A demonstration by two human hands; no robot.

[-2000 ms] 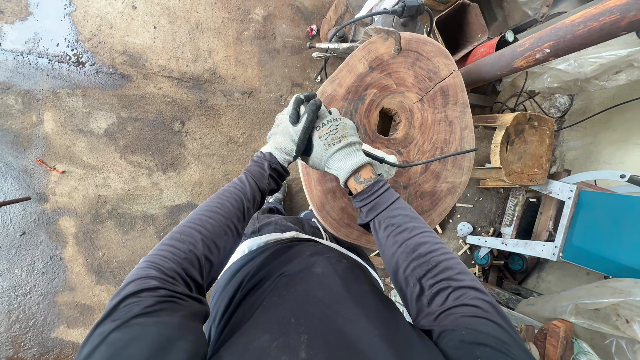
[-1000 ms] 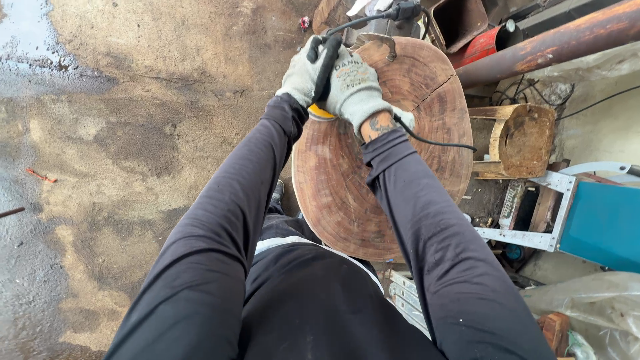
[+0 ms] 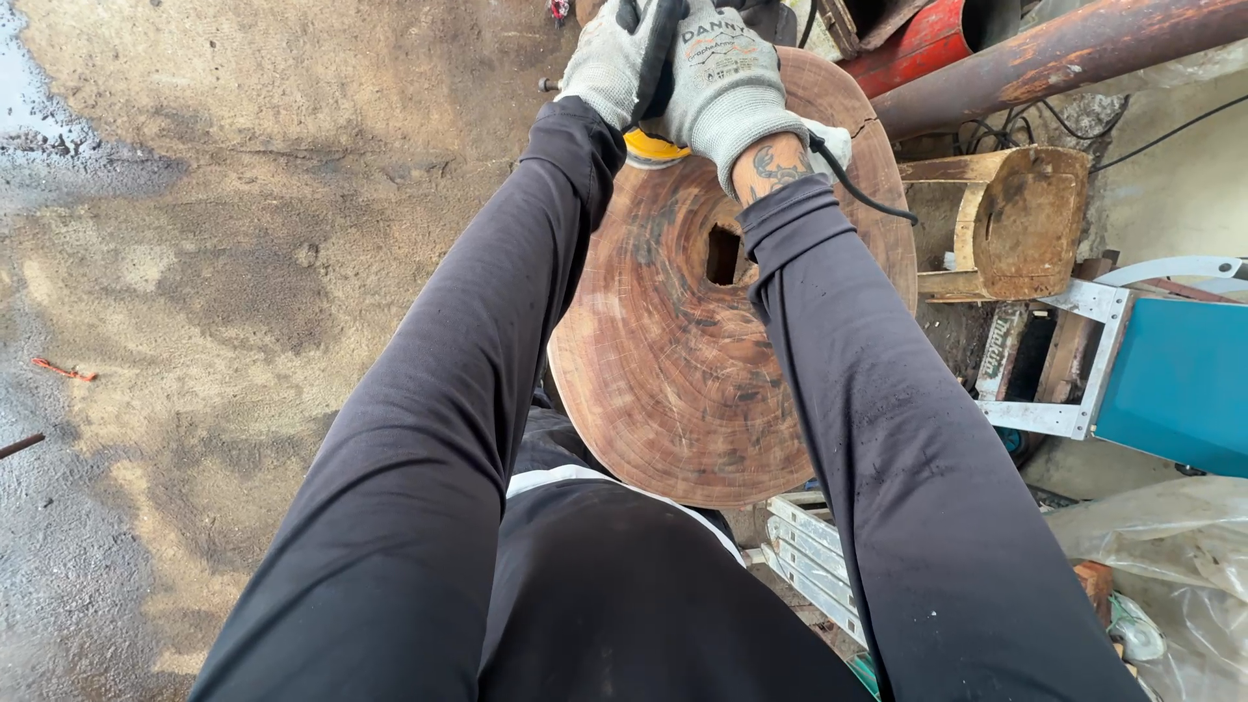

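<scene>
A round wood slab (image 3: pixel 682 390) with growth rings, a crack and a rectangular hole (image 3: pixel 722 255) lies below my arms. At its far left part, both gloved hands are closed around a power tool, probably a sander, whose yellow base (image 3: pixel 655 148) shows under them. My left hand (image 3: pixel 624 63), in a grey and black glove, is on the tool's left side. Against it, my right hand (image 3: pixel 726 83) grips from the right. Most of the tool body is hidden by the gloves. A black cord (image 3: pixel 863 195) comes out by my right wrist, near a pale cloth-like piece (image 3: pixel 829 146).
A rusty metal pipe (image 3: pixel 1033 73) and a red cylinder (image 3: pixel 907 49) are at the upper right. Right of the slab stand a wooden piece (image 3: pixel 1033 224) and a blue panel on a metal frame (image 3: pixel 1180 380). Wet concrete floor (image 3: pixel 195 244) spreads at left; a metal ladder-like part (image 3: pixel 814 565) is below.
Both hands and the tool have moved toward the far edge of the slab. The slab's hole, hidden by my hands a second ago, is in view again.
</scene>
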